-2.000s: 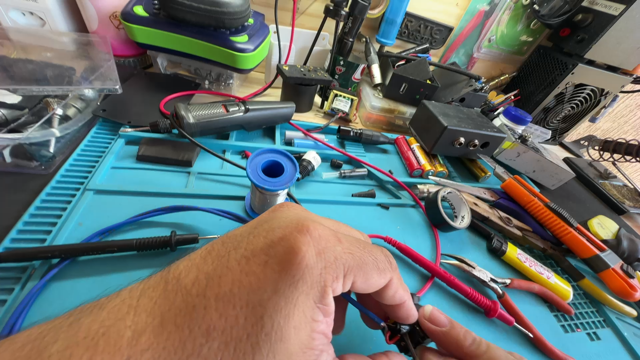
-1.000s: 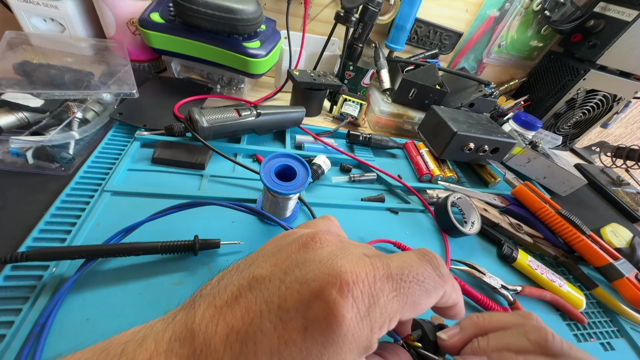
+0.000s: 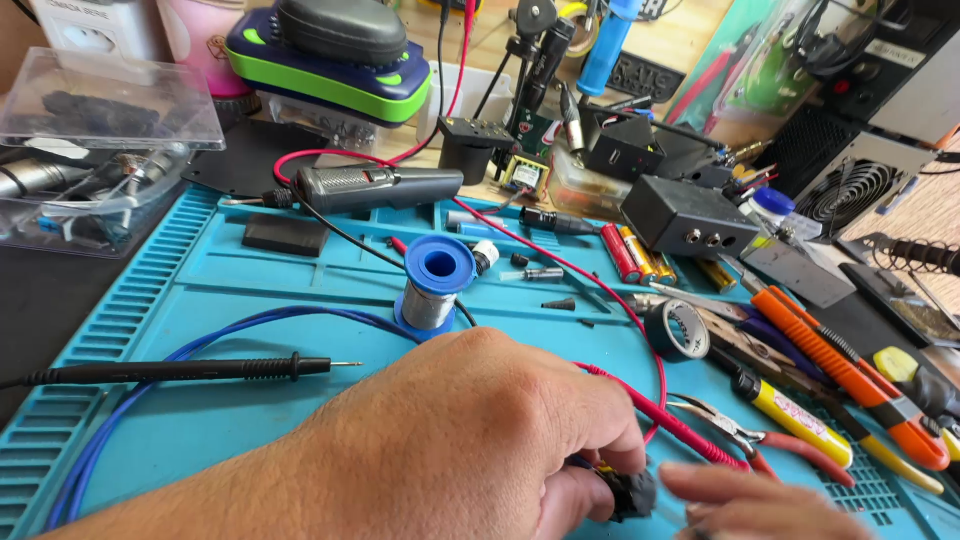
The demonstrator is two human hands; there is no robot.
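My left hand (image 3: 487,427) grips a small black part (image 3: 634,495) with yellow and blue wires showing at it, low in the view; its exact kind is unclear. Just right of that part is my right hand (image 3: 757,502), blurred, fingers apart, with a gap between its fingertips and the part. Beyond my left hand a blue spool of solder wire (image 3: 429,300) stands upright on the teal silicone work mat (image 3: 247,435). A black test probe (image 3: 225,370) lies to the left over a blue cable (image 3: 187,349). The red test probe (image 3: 675,427) lies behind the fingertips.
Pliers with red handles (image 3: 795,446), a yellow marker (image 3: 795,420), an orange utility knife (image 3: 847,367) and a tape roll (image 3: 680,330) lie at right. Batteries (image 3: 619,253) and a black metal box (image 3: 686,217) stand farther back. A clear plastic box (image 3: 112,97) is at far left.
My right hand has come away from the small black part, which it touched in the earlier frames. My left hand still holds that part.
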